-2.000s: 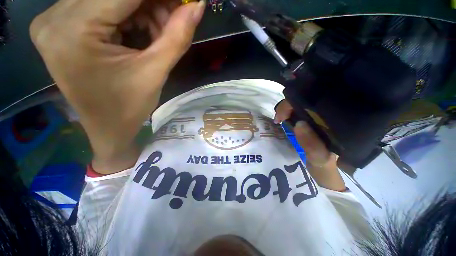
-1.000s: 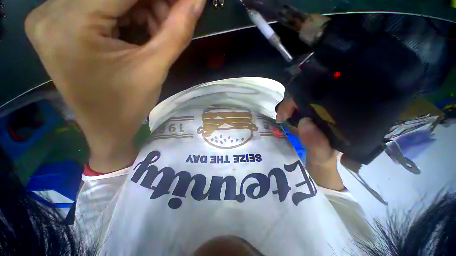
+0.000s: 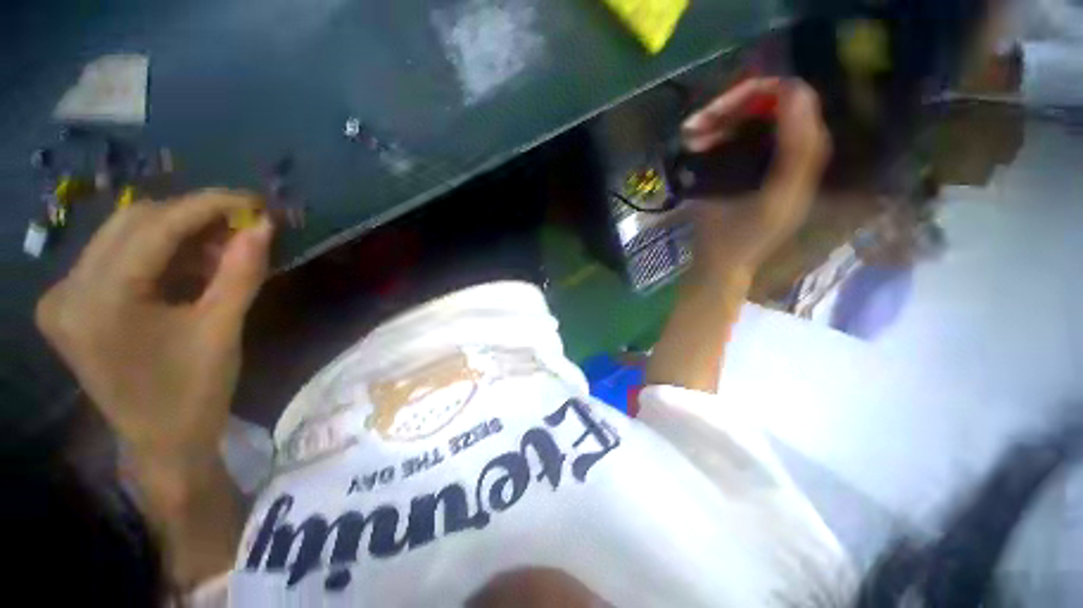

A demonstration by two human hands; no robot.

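Observation:
My left hand (image 3: 160,321) is over the left part of the bench, thumb and finger pinching a small yellow-wrapped component (image 3: 246,219). A tiny dark part close beyond the fingertips is too blurred to tell if it is joined to it. My right hand (image 3: 766,178) is raised at the right, fingers curled around the dark soldering gun (image 3: 727,166), with red showing at the index finger. The gun is blurred and its tip cannot be made out.
Small dark and yellow parts (image 3: 107,172) lie at bench left near a pale paper scrap (image 3: 109,89). A pale patch (image 3: 489,42) and yellow pad (image 3: 650,17) lie farther right. A tray (image 3: 656,249) with yellow pieces sits below the bench edge.
The view has turned and shifted, showing more bench. My left hand now appears lower and farther left. My right hand and the gun have moved up, away from my left hand.

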